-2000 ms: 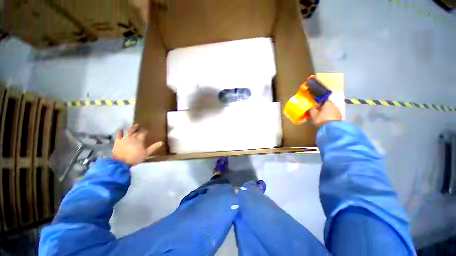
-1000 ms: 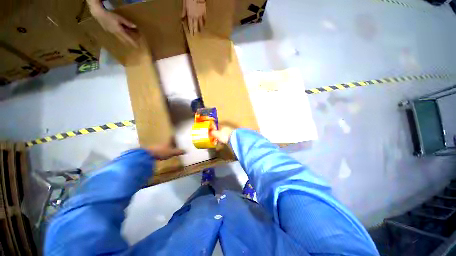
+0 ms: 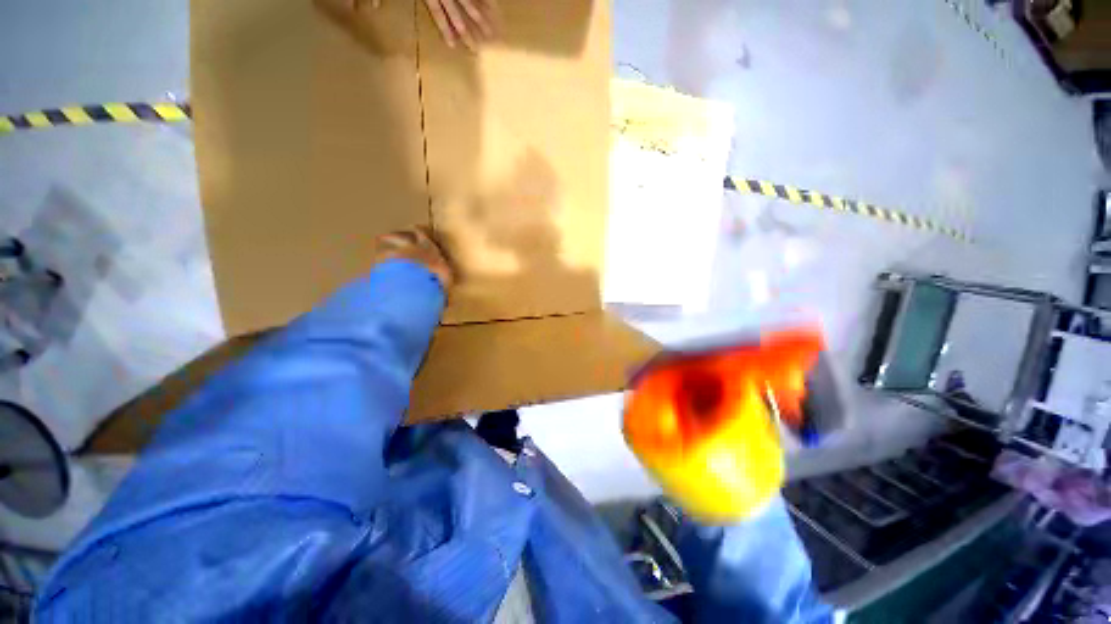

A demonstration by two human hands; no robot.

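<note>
The shipping carton (image 3: 317, 171) stands in front of me with its two long top flaps down, meeting at a centre seam. A flap at the near end angles outward toward me. My left hand (image 3: 418, 254) rests on the seam near the near end of the flaps and holds nothing that I can see. The tape dispenser (image 3: 731, 414), orange-red with a yellow roll, is raised to the right of the carton and blurred. It is at the end of my right sleeve; my right hand is hidden behind it.
Another person's hands (image 3: 461, 17) lie on the far part of the flaps. A white sheet (image 3: 664, 219) is right of the carton. A metal-framed trolley (image 3: 926, 335) and a dark barred rack (image 3: 865, 500) stand at the right. A round stool (image 3: 27, 461) is at the left edge.
The carton's long flaps have come down and closed over the white contents. My left hand has moved onto the seam. The tape dispenser has moved from over the carton to the right, nearer me.
</note>
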